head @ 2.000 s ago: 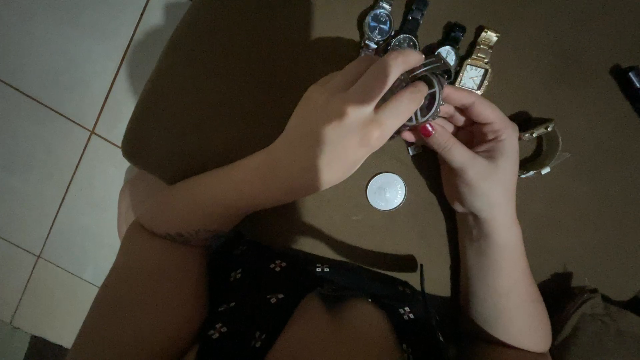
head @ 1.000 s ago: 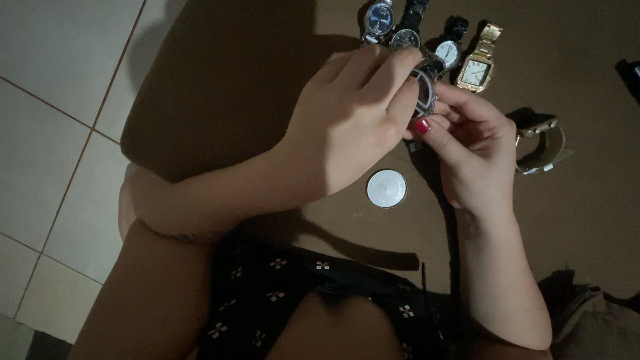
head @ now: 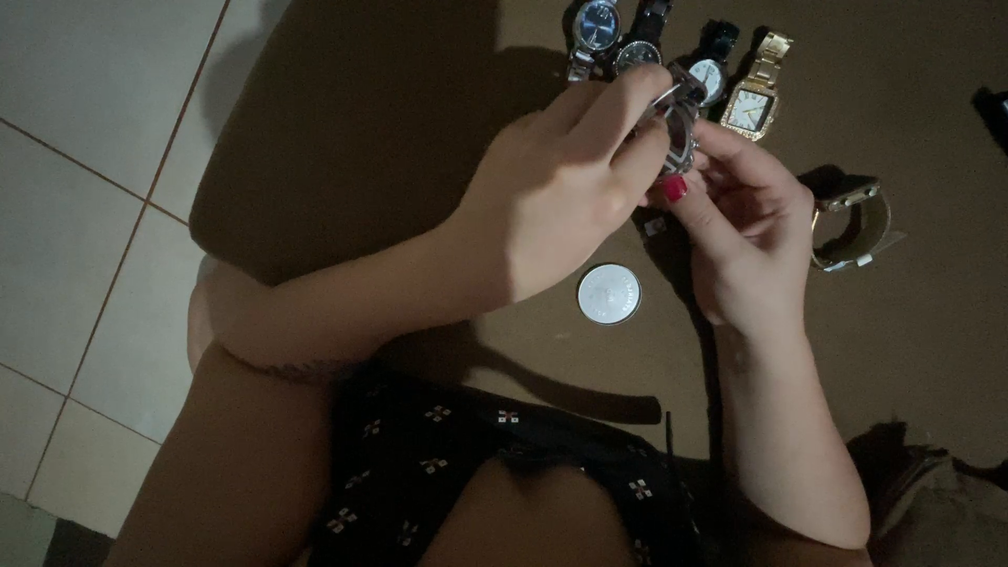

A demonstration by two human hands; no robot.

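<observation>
Between my two hands is a metal wristwatch (head: 679, 138), its case tilted and partly covered by fingers. My left hand (head: 571, 169) grips it from the left, with fingers over the case and band. From the right, my right hand (head: 748, 205) pinches the lower edge of the case between thumb and fingers. Just beyond lie a blue-dialled silver watch (head: 596, 27), a dark-banded watch (head: 638, 57), a white-dialled watch with a dark band (head: 709, 77) and a gold rectangular watch (head: 748, 110). Below my hands rests a round silver disc (head: 609, 294) bearing writing.
On the brown cushioned surface (head: 354, 142), a gold-toned watch (head: 852, 224) stands on its side, right of my right hand. A small pale piece (head: 654, 227) lies near my fingers. A dark object (head: 994, 114) sits at the right edge. Floor tiles (head: 71, 157) show at the left.
My left fingers have shifted slightly on the watch, and its band now shows above them. The round disc and the row of watches have stayed where they were.
</observation>
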